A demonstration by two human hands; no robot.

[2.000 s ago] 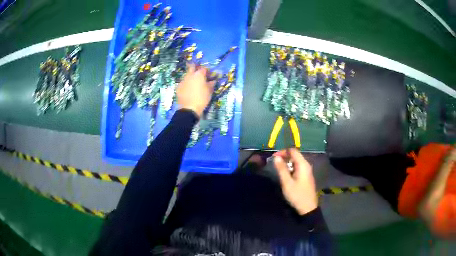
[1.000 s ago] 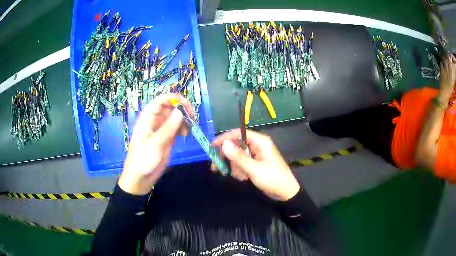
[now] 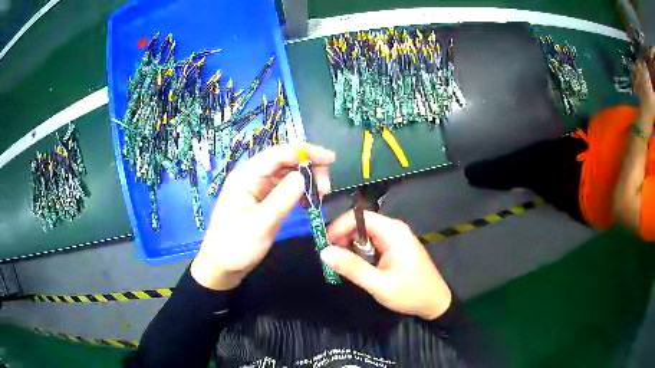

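My left hand [image 3: 262,205] pinches a narrow circuit board assembly [image 3: 318,228] near its yellow tip [image 3: 302,156]. The board hangs from the dark leads, green end down and towards me. My right hand [image 3: 384,262] touches the green part with thumb and fingers and also holds a small dark hand tool [image 3: 361,215], brownish shaft pointing away from me. The tool's lower part is hidden in the palm. Both hands are in front of my body, the left over the near right corner of the blue tray [image 3: 233,241].
Loose boards [image 3: 169,118] lie in the tray. A dense board pile [image 3: 395,83] sits right of it, with yellow-handled pliers [image 3: 386,152] at its near side. A black mat [image 3: 495,93] and smaller piles [image 3: 59,185] flank these. A person in orange [image 3: 610,172] is at the right.
Two seconds ago my left hand was in the tray; by one second ago it held the board. Since then the board has turned more upright, and the view has shifted slightly.
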